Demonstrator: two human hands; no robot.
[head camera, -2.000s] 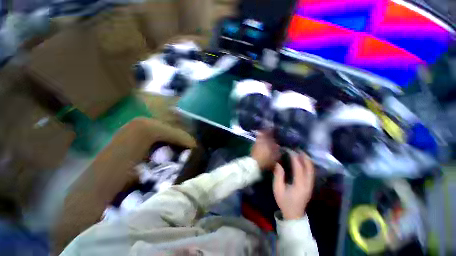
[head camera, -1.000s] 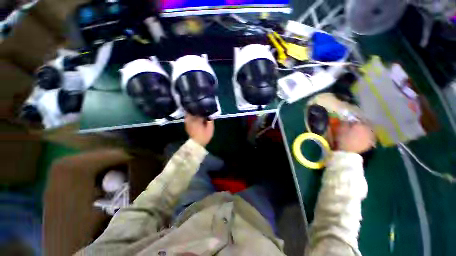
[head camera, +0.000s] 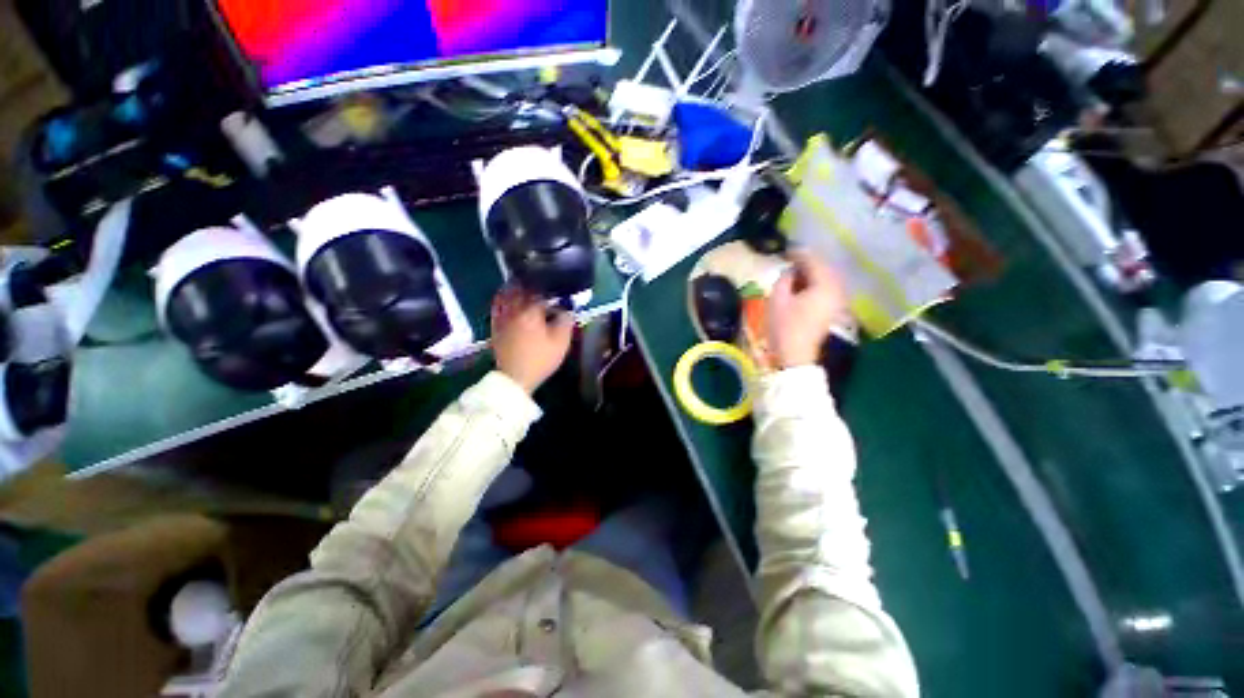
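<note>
Three white cameras with glossy black heads stand in a row on the left green bench: left (head camera: 239, 311), middle (head camera: 371, 282) and right (head camera: 536, 225). My left hand (head camera: 532, 338) is at the front lower end of the right camera, fingertips touching or just under its black head; its grip is unclear. My right hand (head camera: 805, 316) is over the right part of a round pale mouse pad (head camera: 727, 259), fingers curled; whether it holds anything is unclear. A black mouse (head camera: 715, 306) lies left of it. A yellow tape roll (head camera: 714, 383) lies just below the mouse.
A monitor (head camera: 423, 34) and a white fan (head camera: 808, 38) stand behind. A small open box (head camera: 862, 239) with yellow tape is beyond my right hand. White connectors (head camera: 669, 235) lie by the right camera. A thin pen-like tool (head camera: 954, 532) lies on the right bench. A carton (head camera: 102, 600) is lower left.
The view has turned to the right. My left hand has moved from the middle camera to the right camera. My right hand remains by the mouse pad, its fingers now pointing more upward.
</note>
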